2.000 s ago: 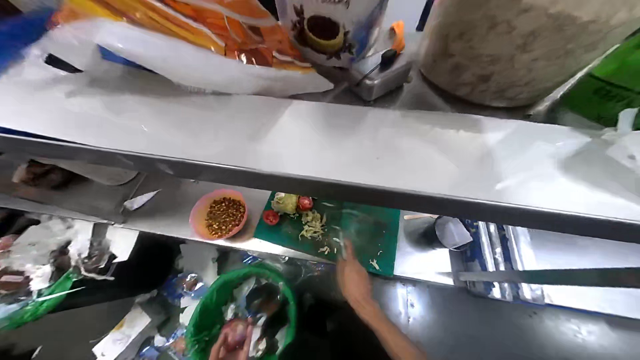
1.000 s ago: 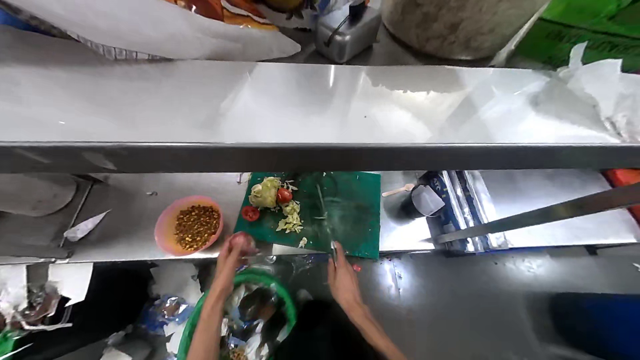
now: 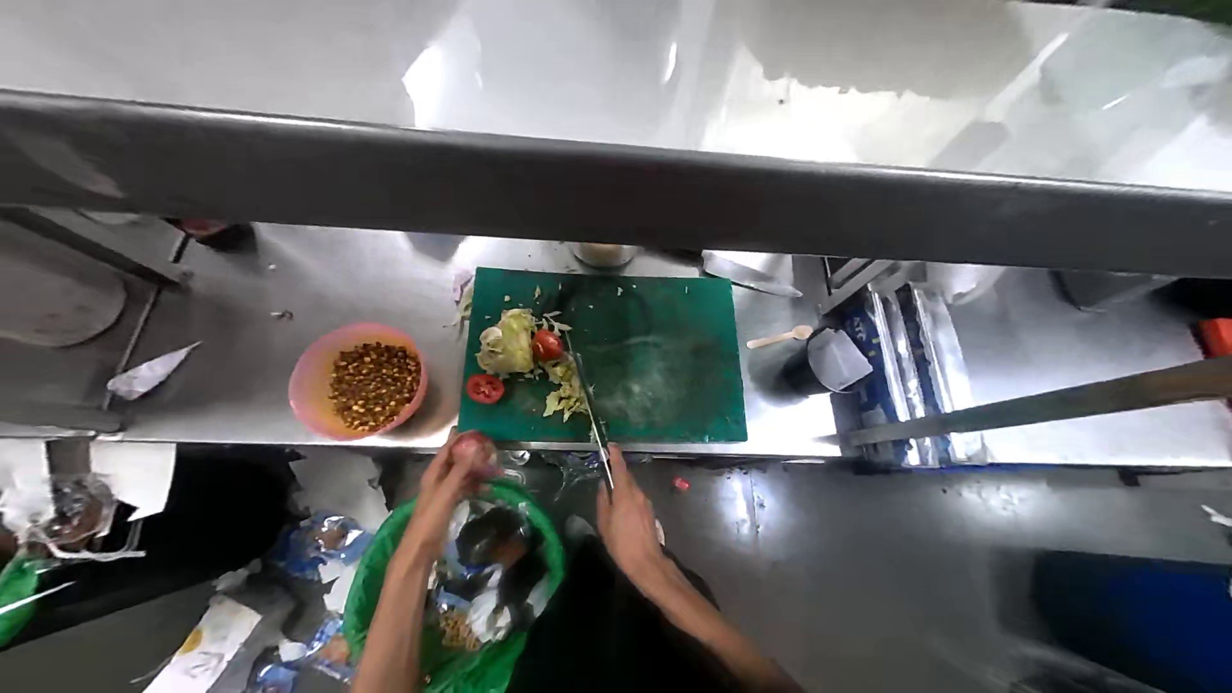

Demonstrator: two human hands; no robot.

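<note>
My left hand (image 3: 450, 474) holds a red onion (image 3: 474, 452) at the counter's front edge, beside the near left corner of a green cutting board (image 3: 664, 356). My right hand (image 3: 626, 510) grips the handle of a knife (image 3: 592, 409), its blade lying over the board and pointing away from me. On the board's left part are a piece of cabbage or lettuce (image 3: 507, 345), a red tomato (image 3: 548, 346), a cut tomato half (image 3: 485, 389) and pale green shreds (image 3: 566, 393). Left of the board stands a pink bowl (image 3: 306, 385) of brown and yellowish pieces.
A metal shelf edge (image 3: 616, 207) crosses above the counter. Below my left arm is a bin lined with green plastic (image 3: 385, 553). Right of the board lie a small wooden spoon (image 3: 780, 337), a dark cup (image 3: 804, 371) and foil boxes (image 3: 905, 375). Another knife (image 3: 751, 276) lies behind.
My left hand, low over the bin two seconds ago, has come up to the counter edge with the onion. The knife's blade now points away over the board. The view has shifted.
</note>
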